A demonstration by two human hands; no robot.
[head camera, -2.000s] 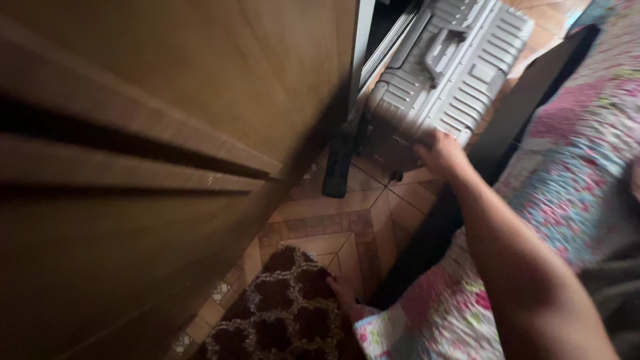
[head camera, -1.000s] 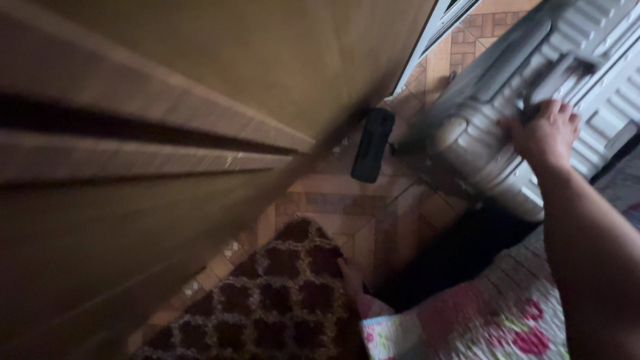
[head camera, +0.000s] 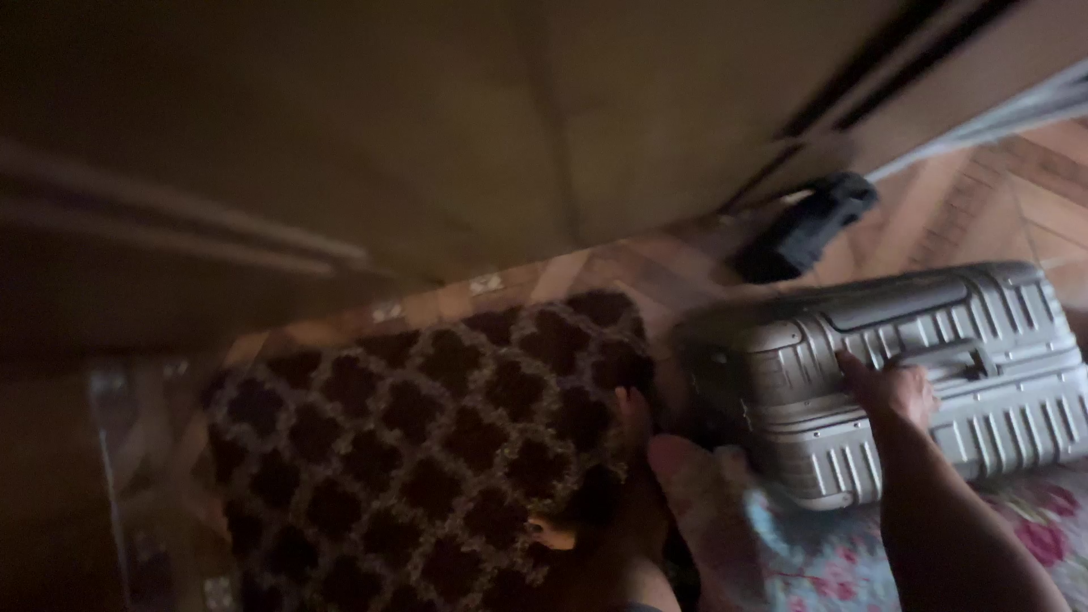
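A silver ribbed hard-shell suitcase [head camera: 905, 442] lies at the right, close beside the bed's floral cover. My right hand [head camera: 901, 391] reaches in from the lower right, its fingers around the left end of the suitcase's side handle [head camera: 952, 360] and its thumb against the shell. The fingertips are partly hidden. My left hand is out of view.
Tall wooden cabinet doors [head camera: 510, 127] line the top and left. A dark object [head camera: 803, 229] lies on the patterned floor by their base. A brown lattice-pattern rug [head camera: 408, 442] lies under my bare feet. The floral bed cover [head camera: 837, 561] hangs at lower right.
The suitcase has come nearer, from beyond the dark floor object to beside the rug and bed, with my right hand on it. The view has turned, showing more rug.
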